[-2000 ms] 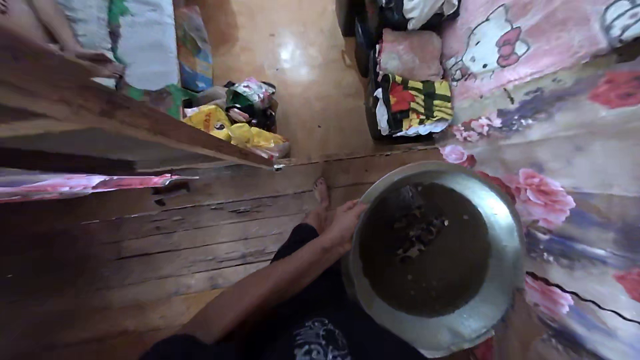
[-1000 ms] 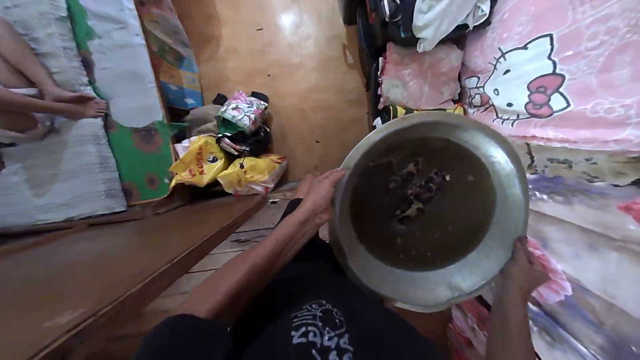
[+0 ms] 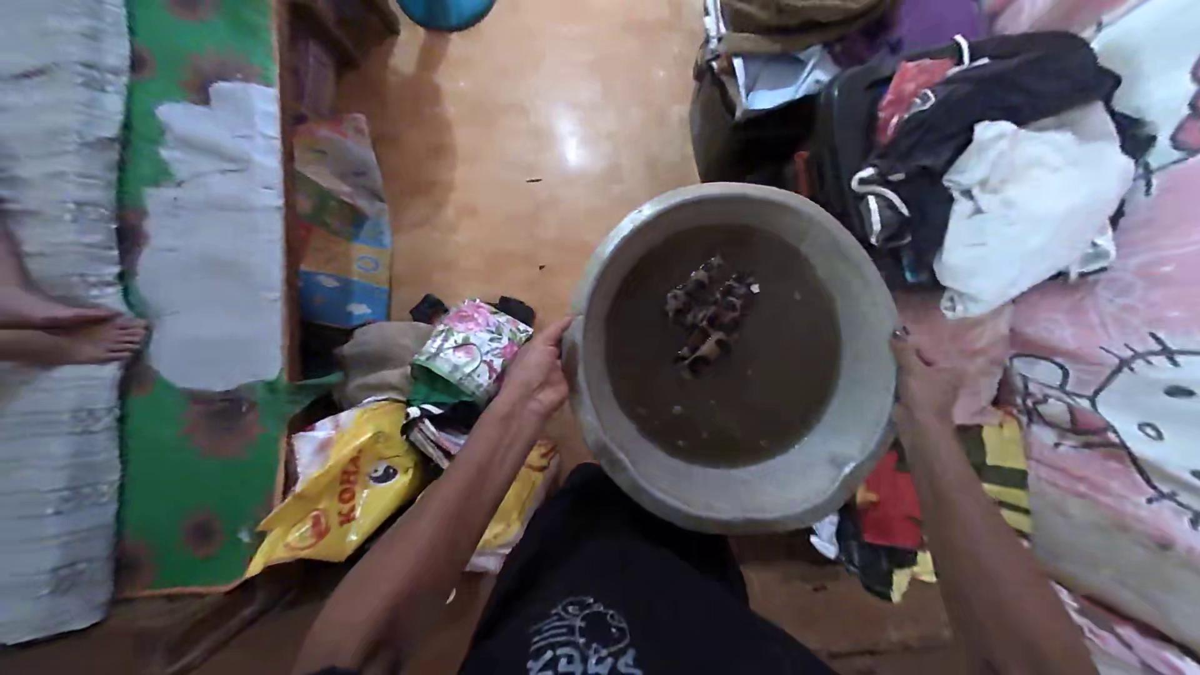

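Note:
A wide, dented metal basin [image 3: 647, 492] hangs in front of my body, held by both hands. Murky brown liquid [image 3: 750, 422] fills its lower part, and a cluster of dark, wet lumps [image 3: 708, 314] lies in the liquid left of the middle; I cannot tell what they are. My left hand [image 3: 542, 370] grips the basin's left rim, its thumb near the edge. On the opposite side my right hand [image 3: 923, 380] holds the right rim, with its fingers mostly hidden behind the basin wall.
Yellow plastic bags [image 3: 352, 483] and a floral bundle [image 3: 473, 347] lie at left on the wooden floor [image 3: 506, 141]. Another person's feet [image 3: 94, 337] rest on a grey mat [image 3: 56, 487]. Right are piled clothes [image 3: 1022, 206] and a pink character-print sheet [image 3: 1106, 375]. A blue round object [image 3: 445, 11] stands ahead.
Two seconds ago only my left hand showed on the basin; now my right hand also grips its rim. The view has moved forward across the room.

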